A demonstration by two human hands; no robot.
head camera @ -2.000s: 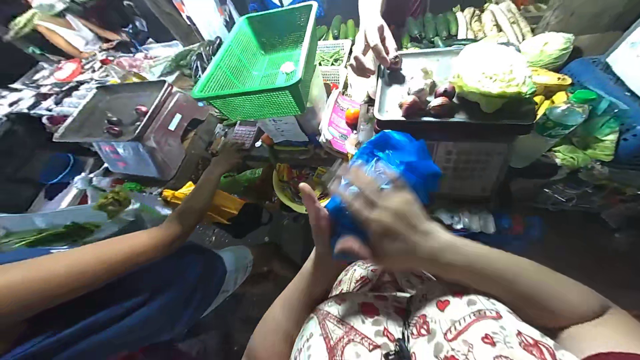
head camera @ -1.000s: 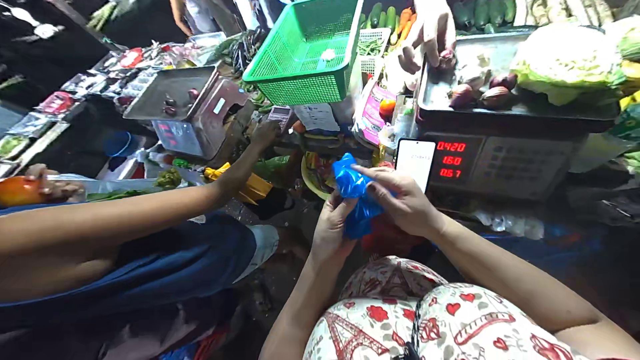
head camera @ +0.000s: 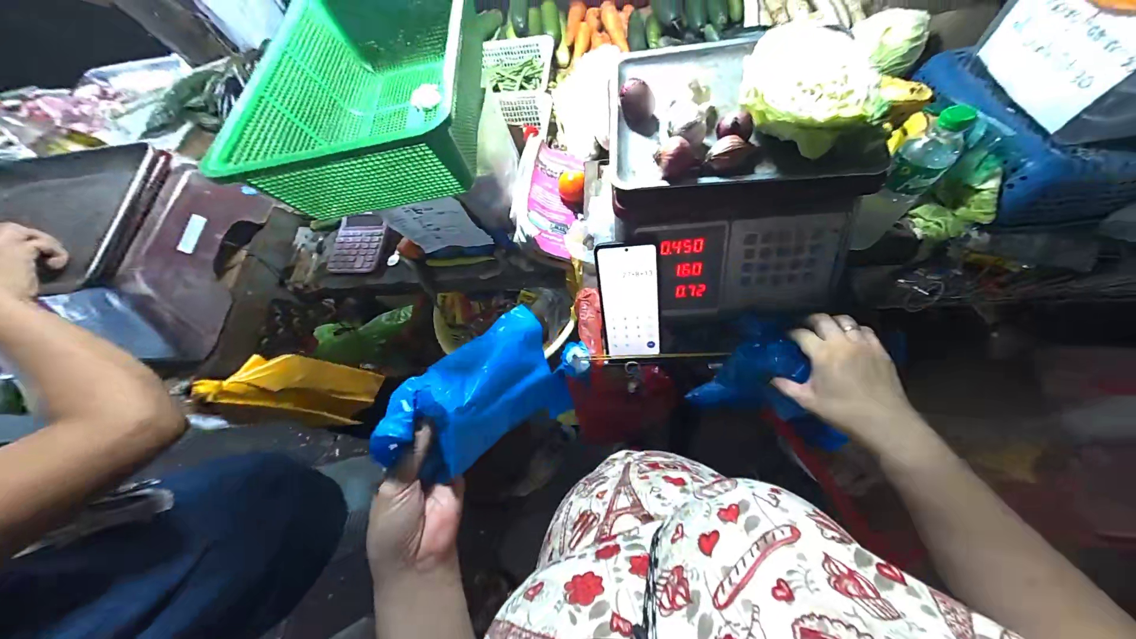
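Note:
My left hand [head camera: 417, 510] holds a blue plastic bag [head camera: 484, 390], its fingers partly inside or behind the plastic. At the right, my right hand [head camera: 843, 368] is on a bunch of blue plastic bags [head camera: 768, 359] just below the scale; whether it grips them is not certain. A digital scale [head camera: 785, 257] with lit red figures stands beyond, and its metal tray [head camera: 635, 155] bears red onions [head camera: 679, 158] and garlic [head camera: 685, 115], with a cabbage [head camera: 808, 80] at the right. Upright against the scale's front leans a phone [head camera: 628, 302] showing a calculator.
A green plastic basket [head camera: 346, 177] stands at upper left, above a calculator [head camera: 357, 244]. A yellow bag [head camera: 293, 389] lies near a seated person's arm [head camera: 80, 417]. Another scale [head camera: 177, 257] is at far left. A plastic bottle [head camera: 927, 160] and blue crate [head camera: 1056, 177] are at right.
My hands, together on blue plastic earlier, are now wide apart, the right one over by the bunch of bags. The other person's hand has left the tray. An onion now lies at the tray's left.

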